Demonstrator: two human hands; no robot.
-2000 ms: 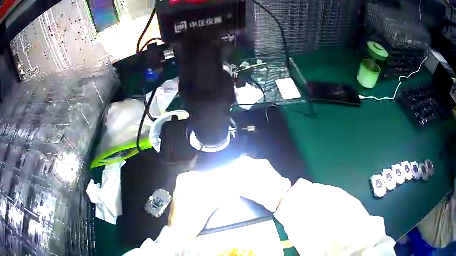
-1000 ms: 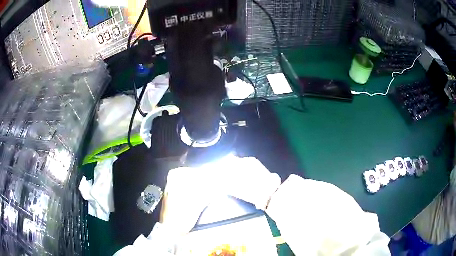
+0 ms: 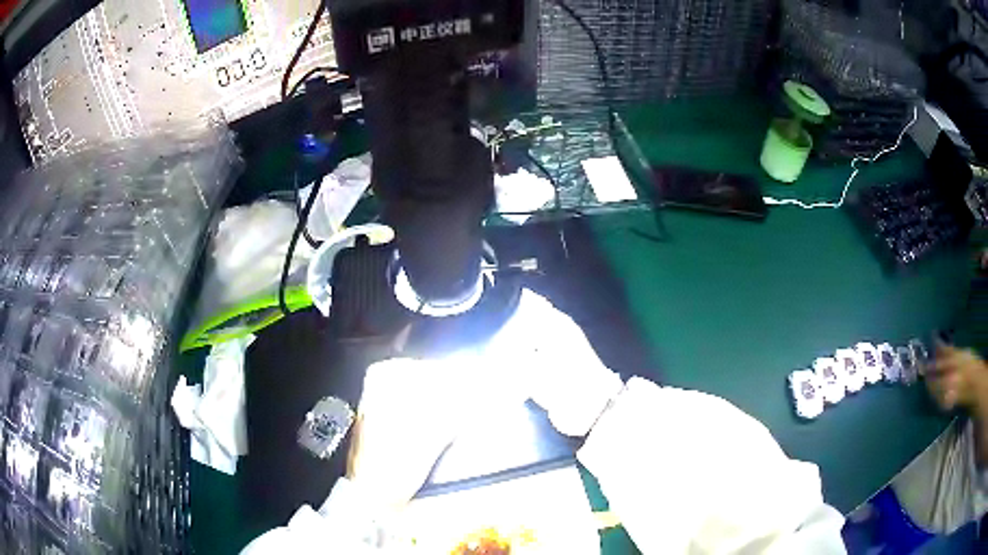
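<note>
My left hand [image 3: 403, 417] and my right hand [image 3: 547, 358] are white and overexposed under the ring light [image 3: 444, 298] of the black video microscope [image 3: 428, 163]. The fingers meet in the glare below the lens, so whether they hold anything is hidden. A small whitish module [image 3: 326, 426] lies on the black microscope base [image 3: 287, 477] left of my left hand. Tiny amber pieces [image 3: 482, 541] lie on the white paper [image 3: 553, 504] at the bottom edge.
Clear blister trays [image 3: 87, 325] are stacked at left. White wipes [image 3: 217, 407] and a green strip [image 3: 244, 318] lie beside the base. Several modules [image 3: 850, 374] stand in a row at right, where another person's hand [image 3: 959, 377] reaches in. A green-lidded container [image 3: 785, 150] and black tray [image 3: 910, 217] are behind.
My right hand has shifted and its fingers now point further up toward the lens. Another person's hand has appeared at the right end of the module row. The magnified picture on the monitor has shifted.
</note>
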